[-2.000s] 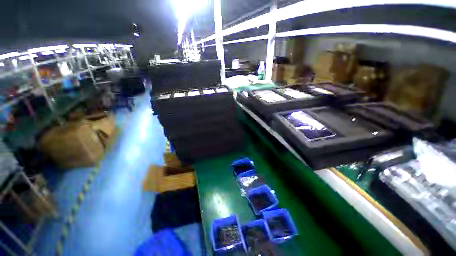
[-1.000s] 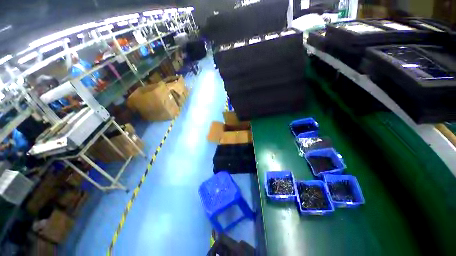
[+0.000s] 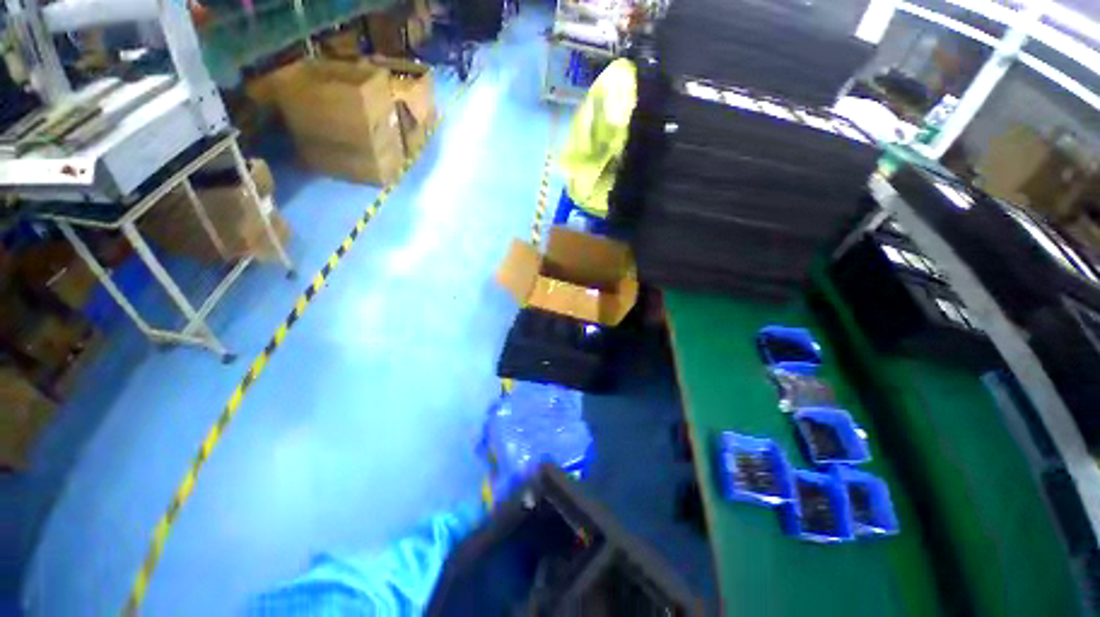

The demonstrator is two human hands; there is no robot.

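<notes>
A black foam tray [image 3: 549,530] with raised walls and dark recesses is at the bottom centre, tilted and cut off by the lower edge. A light blue sleeve [image 3: 374,573] reaches in from the bottom left up to the tray's left side. No hand shows at its end; my left hand is hidden or out of the picture. My right hand is not in view. Whether a hand holds the tray cannot be told. The tray is in front of the green bench [image 3: 754,566], over the floor beside it.
Blue parts bins [image 3: 820,506] stand on the bench, with a tall stack of black foam trays [image 3: 736,193] behind. A blue stool [image 3: 537,428], black trays [image 3: 555,350] and an open carton [image 3: 579,283] are left of the bench. A person in yellow [image 3: 600,139] is beyond. A shelf holds trays at right.
The view has turned down and left. The black tray at the bottom shows much larger than a second ago, and the blue sleeve has come in. The person in yellow now shows.
</notes>
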